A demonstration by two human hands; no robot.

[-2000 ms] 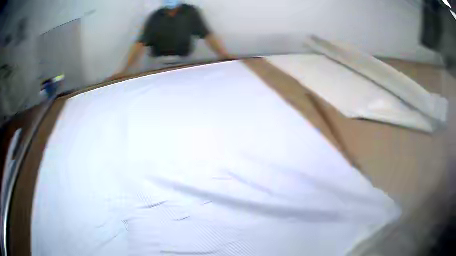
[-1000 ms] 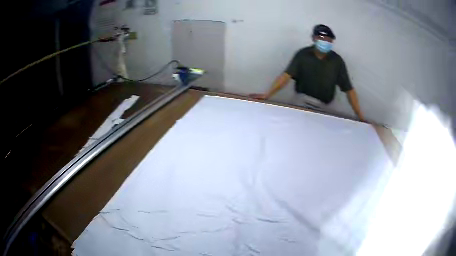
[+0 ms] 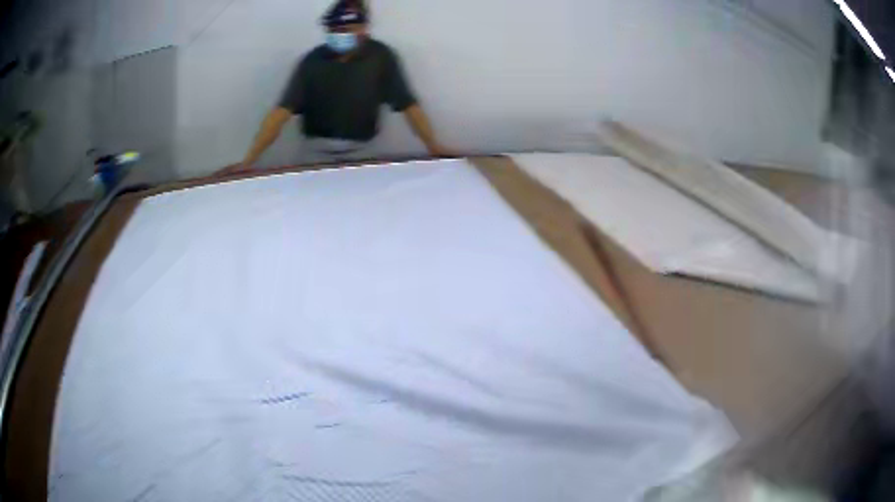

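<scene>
A large white fabric sheet [image 3: 294, 284] with faint fine stripes covers the near and middle table. Soft folds run across its lower right part, and its near right corner is blurred. Brown underlay paper [image 3: 756, 343] shows along both sides of it. A narrow brown strip [image 3: 616, 284] lies on the paper beside the sheet's right edge. Neither my left hand nor my right hand can be made out; the lower right of the picture is blurred and dark.
A person [image 3: 343, 93] in a dark shirt and face mask stands at the far edge, both hands on it. A silver track [image 3: 61, 257] with a blue-and-white machine [image 3: 113, 169] lies at the left. Off-white folded cloth [image 3: 677, 221] lies at the right.
The view swung left and then back right, so the off-white cloth shows again. The person keeps both hands at the far edge. The sheet looks much the same.
</scene>
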